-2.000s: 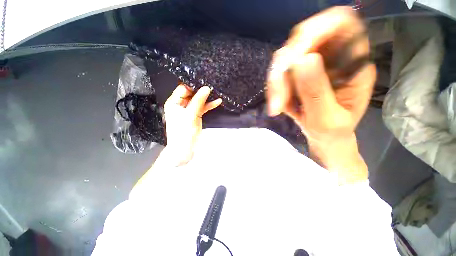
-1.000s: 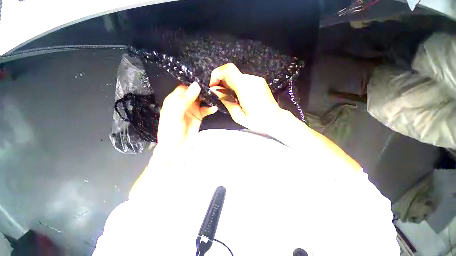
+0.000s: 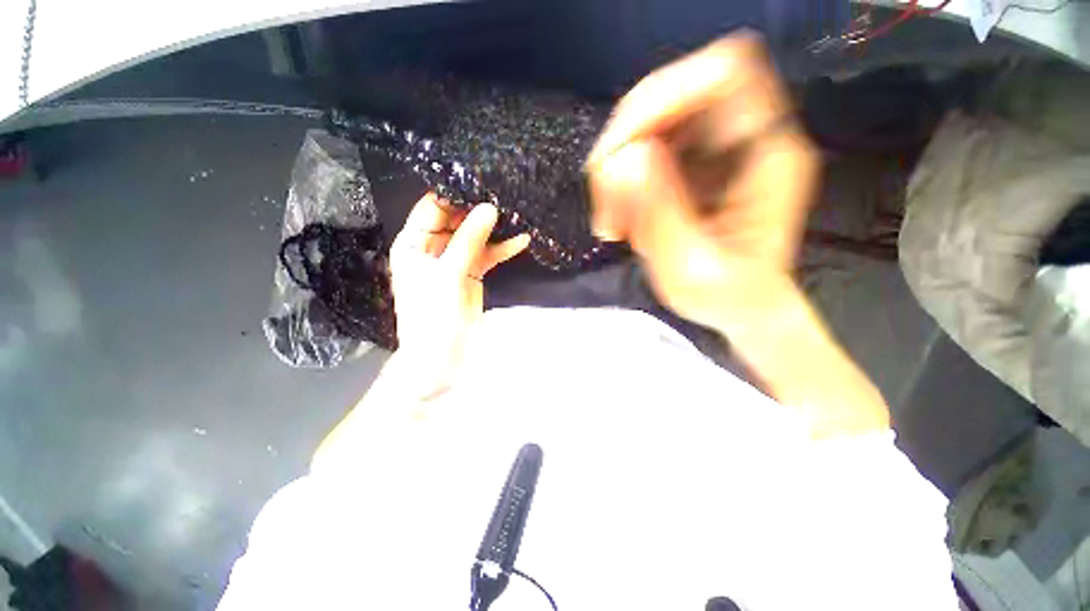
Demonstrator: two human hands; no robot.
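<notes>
The black-grey tweed fabric lies across the lap at top centre. A shiny braided trim with silver-white flecks runs along its lower left edge down to a corner. My left hand pinches the trimmed edge between thumb and fingers. My right hand is raised to the right of the tweed, blurred, with thumb and fingertips close together. Any needle or thread in it cannot be made out.
A clear plastic bag with tangled black trim lies left of my left hand. A white table edge curves across the top left. Beige cloth is at right. A black cylindrical device hangs on my white clothing.
My right hand has moved away from the trimmed edge, up and to the right. My left hand still grips the edge, with its fingers slightly shifted.
</notes>
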